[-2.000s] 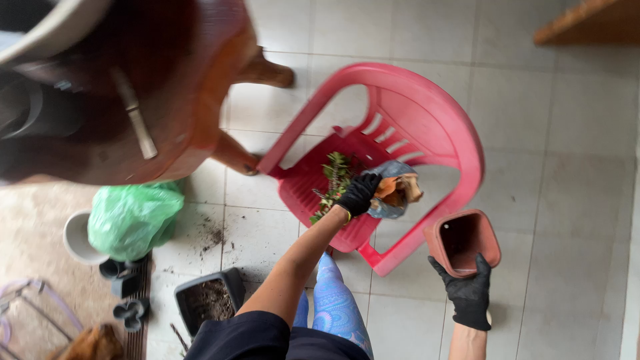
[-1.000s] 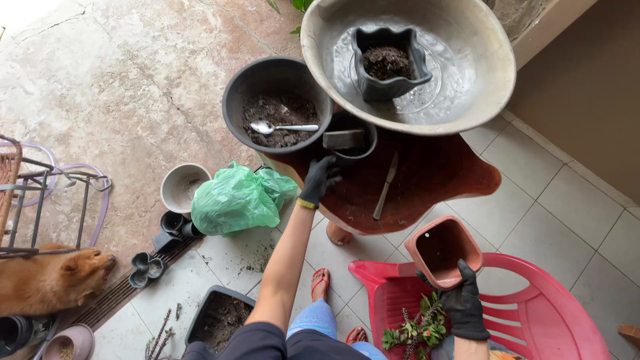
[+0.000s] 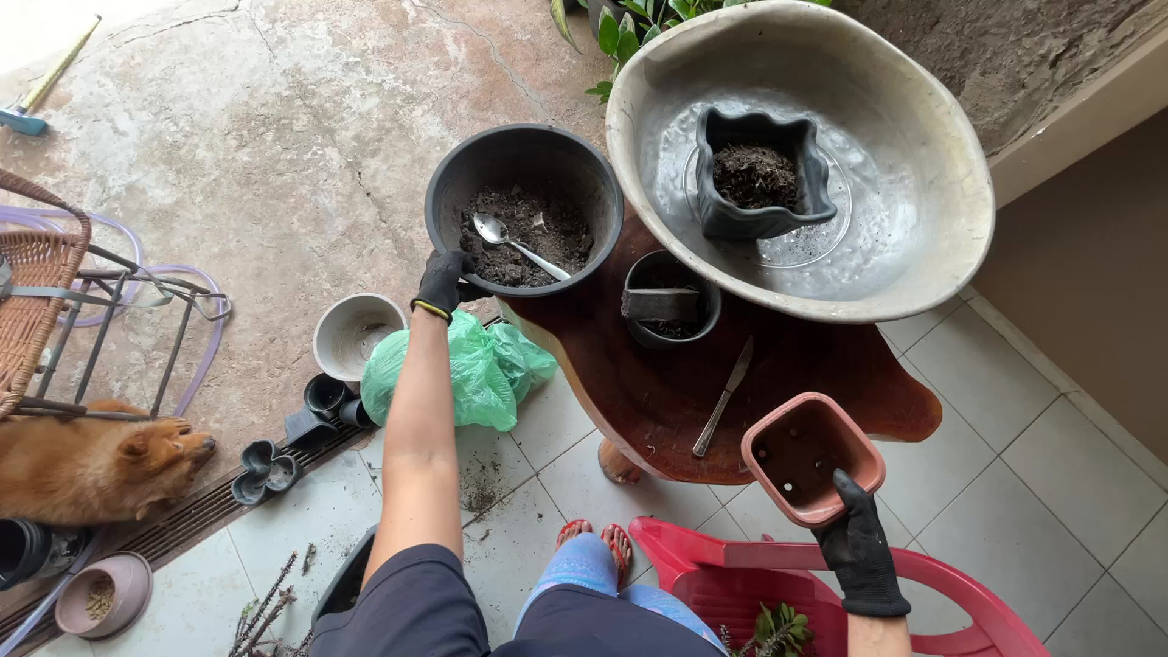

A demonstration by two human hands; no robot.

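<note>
My left hand (image 3: 444, 283), in a black glove, grips the near left rim of a round black pot (image 3: 524, 146). Dark soil (image 3: 520, 219) and a metal spoon (image 3: 520, 245) lie in that pot. In my gloved right hand (image 3: 856, 538) is a square terracotta-coloured plastic pot (image 3: 812, 459), tilted so its inside and drainage holes show; my thumb is over its rim. Between the hands, a table knife (image 3: 724, 397) rests on the wooden table (image 3: 839, 374), near a smaller dark pot (image 3: 671, 330) with a dark block across it.
A large metal basin (image 3: 931, 164) holds a wavy-edged black pot (image 3: 766, 219) of soil. Below are a red plastic chair (image 3: 721, 557) with plant cuttings (image 3: 780, 630), a green plastic bag (image 3: 474, 374), a whitish pot (image 3: 359, 338) and small black pots (image 3: 265, 474). A dog (image 3: 100, 461) lies at left.
My left hand has gone from the cuttings on the chair to the table, then left onto the round black pot's rim. My right hand has kept the square pot. The view has swung to the table.
</note>
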